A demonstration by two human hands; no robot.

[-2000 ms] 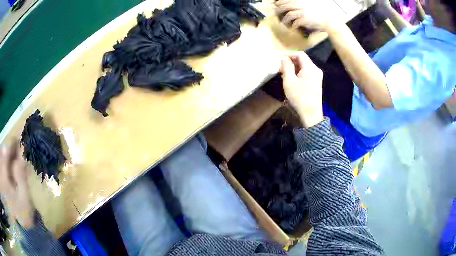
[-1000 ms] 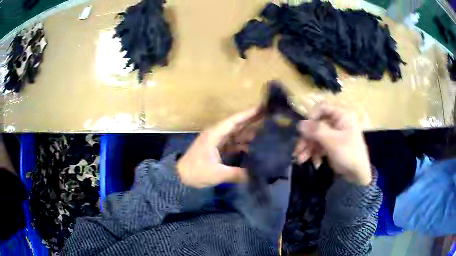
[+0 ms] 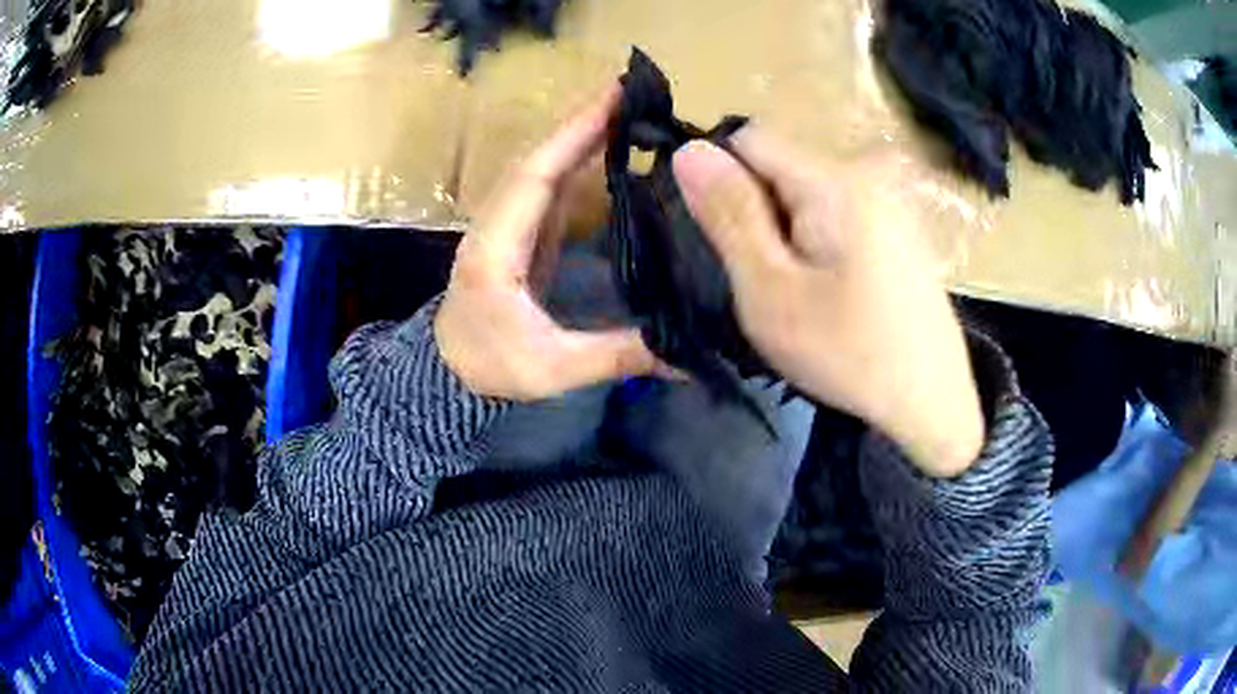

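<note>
A small bundle of black cut pieces (image 3: 665,244) is held upright between my two hands, over my lap near the table edge. My left hand (image 3: 522,278) grips its left side, thumb at the lower end and fingers near the top. My right hand (image 3: 828,258) pinches its upper right part, with the thumb on top. The black pile (image 3: 1024,82) lies on the table at the upper right. A separate black bundle (image 3: 495,21) is cut off by the top edge.
Camouflage pieces (image 3: 163,393) fill a blue bin (image 3: 292,325) under the table at left; a small camouflage clump (image 3: 61,48) lies on the table at far left. A neighbour's light blue sleeve (image 3: 1153,522) is at right. The tan table edge (image 3: 366,203) crosses in front.
Both hands came together with a black bundle between them. Since the last earlier frame, they and the bundle sit higher in view, and the black bundle on the table has shifted toward the top edge.
</note>
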